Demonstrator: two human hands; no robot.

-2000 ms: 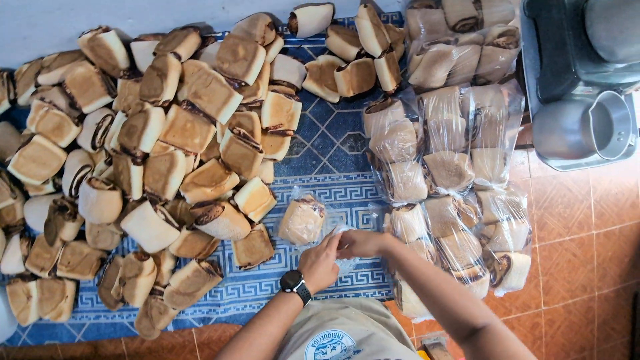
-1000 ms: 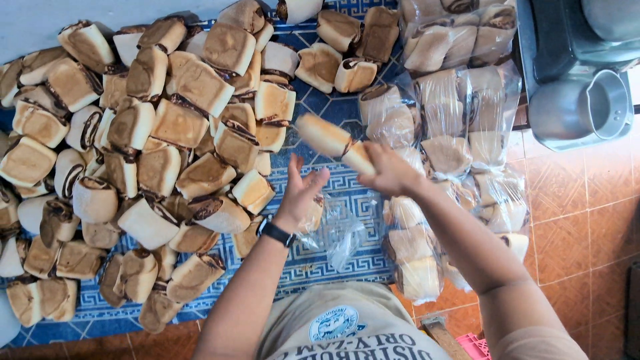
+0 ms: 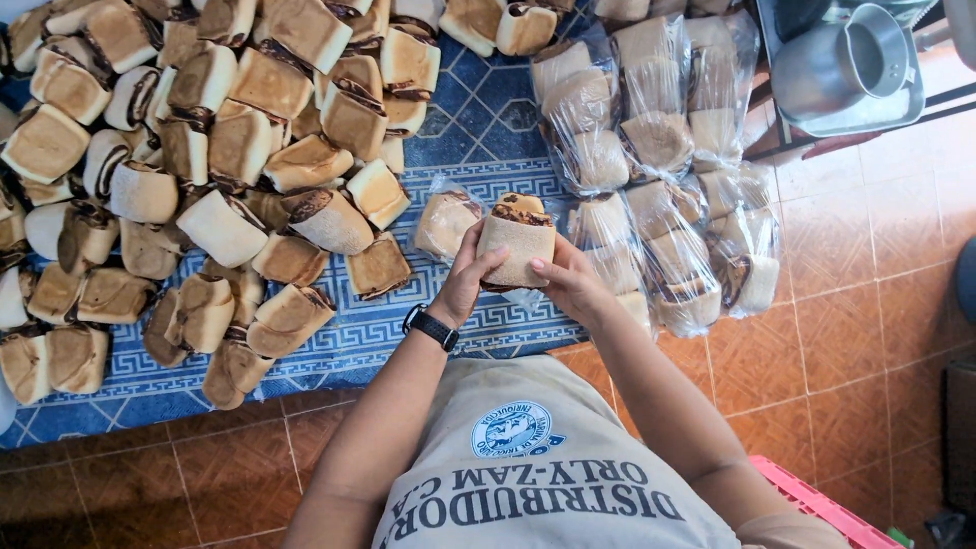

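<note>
Between my left hand (image 3: 467, 278) and my right hand (image 3: 576, 278), filled bread rolls (image 3: 517, 248) are held together, with dark filling showing at the top edge. Both hands have thumbs on the near roll's pale side. Just left of them, a roll in a clear plastic bag (image 3: 446, 223) lies on the blue patterned tablecloth (image 3: 480, 164). Part of another clear bag (image 3: 526, 297) shows beneath my hands. A large pile of loose filled rolls (image 3: 248, 145) covers the left of the table. Clear bags packed with rolls (image 3: 659, 141) lie in rows at the right.
A metal pitcher (image 3: 839, 69) stands on a metal tray (image 3: 907, 114) at the upper right. The table's near edge (image 3: 305, 381) runs in front of my apron (image 3: 526, 473). A pink plastic crate (image 3: 823, 511) is at the lower right, above the tiled floor (image 3: 762, 358).
One second ago my hands were apart, with rolls in my right hand only; now both hands hold rolls together. Two seconds ago my hands were together beside the bagged roll.
</note>
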